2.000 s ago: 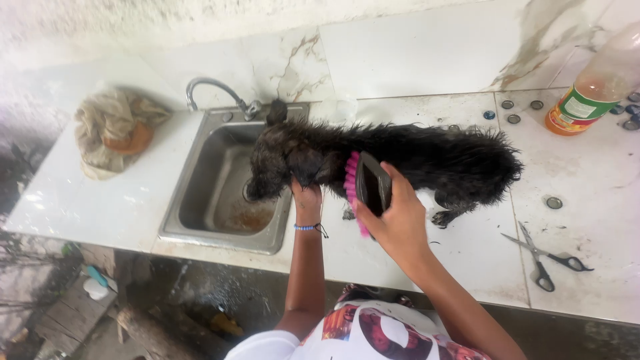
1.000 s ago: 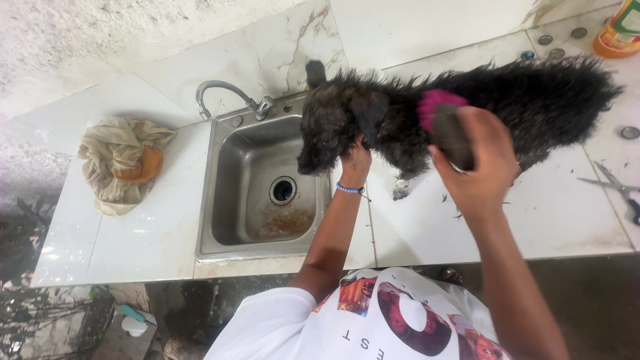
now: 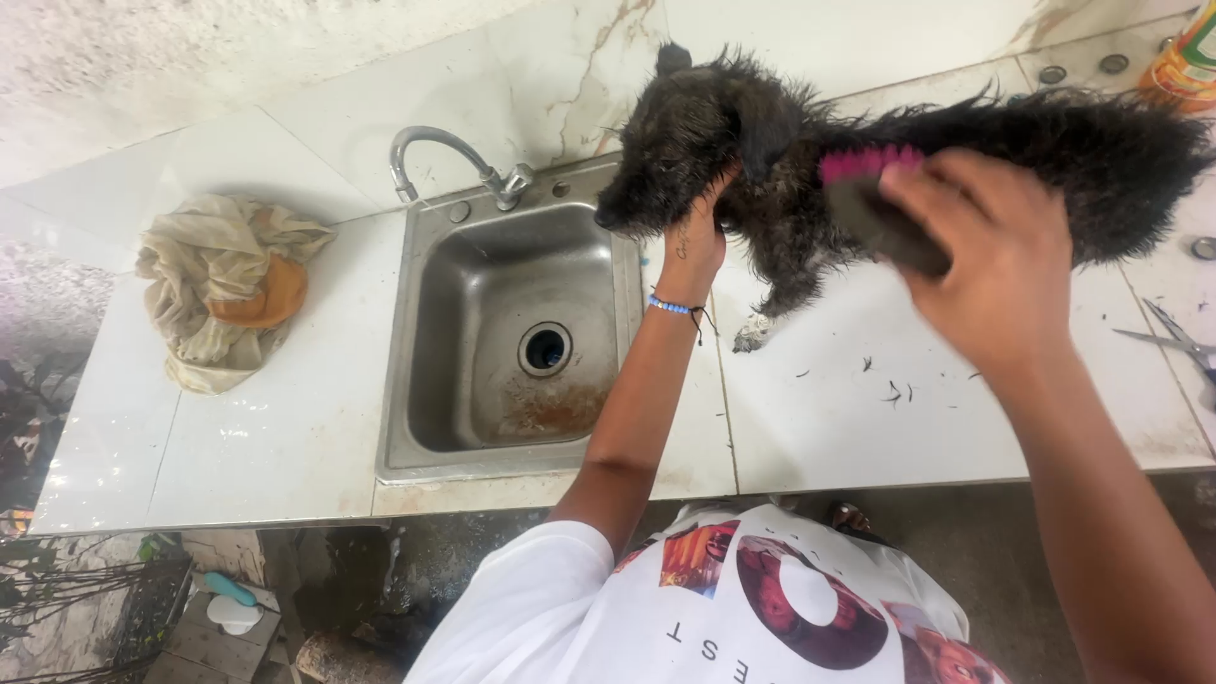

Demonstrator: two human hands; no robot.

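Observation:
A wet, black, shaggy dog (image 3: pixel 1007 142) is on the white tiled counter, its head toward the sink. My left hand (image 3: pixel 698 233) holds it under the jaw and throat; the fingers are partly hidden by fur. A dark-backed brush with pink bristles (image 3: pixel 879 204) is in my right hand (image 3: pixel 997 256), which is slightly blurred. The bristles are against the fur of the dog's shoulder. One pale-tipped front paw (image 3: pixel 750 332) rests on the tiles beside the sink.
Left of my left arm is a steel sink (image 3: pixel 513 332) with a curved faucet (image 3: pixel 442 142). A crumpled cloth (image 3: pixel 223 285) lies farther left. Scissors (image 3: pixel 1178 342), metal caps (image 3: pixel 1113 64) and a bottle (image 3: pixel 1183 66) are at the right. Loose hair tufts (image 3: pixel 893 391) lie near the dog.
The dog's head, at first over the sink basin, is now raised at the basin's right edge, and my left hand has stayed at its throat. The view has shifted left.

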